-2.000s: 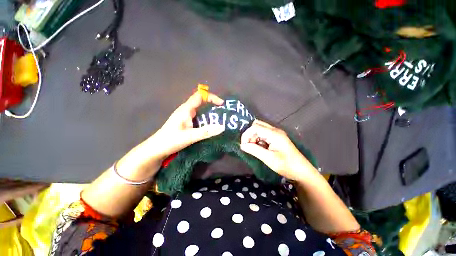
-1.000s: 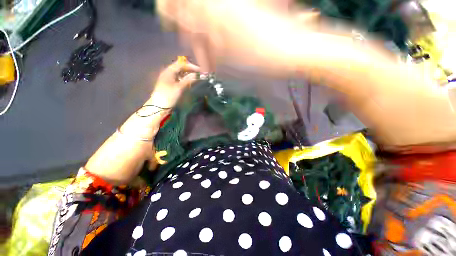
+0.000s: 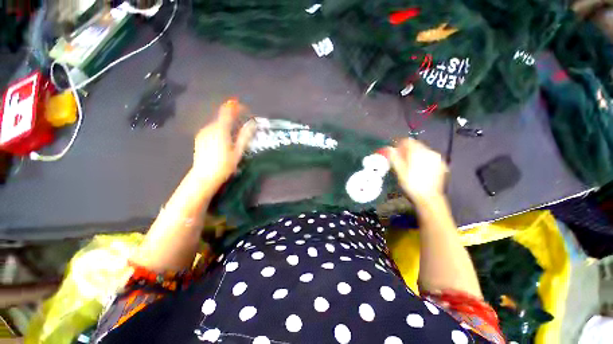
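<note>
A fluffy dark green garment (image 3: 309, 176) lies curved at the table edge against the lap, with blurred white lettering (image 3: 292, 139) along its far part and a white snowman appliqué (image 3: 365, 181) on its right. My left hand (image 3: 218, 146) holds the garment's left side by the lettering; an orange cap shows on one finger. My right hand (image 3: 418, 168) is at the garment's right side, fingers on it beside the snowman's red top. Both hands are a little blurred. No needle can be made out.
Heaped green garments (image 3: 464, 40) lie at the back right. A dark flat phone-like object (image 3: 499, 175) is at the right, above a yellow sack (image 3: 554, 269). A dark beaded cluster (image 3: 153, 107) and a red-and-white box (image 3: 23, 114) with white cable are at the left.
My right arm, blurred and stretched across the table a second ago, is back at the garment's right side. The garment is spread wider between both hands, and the snowman has moved right.
</note>
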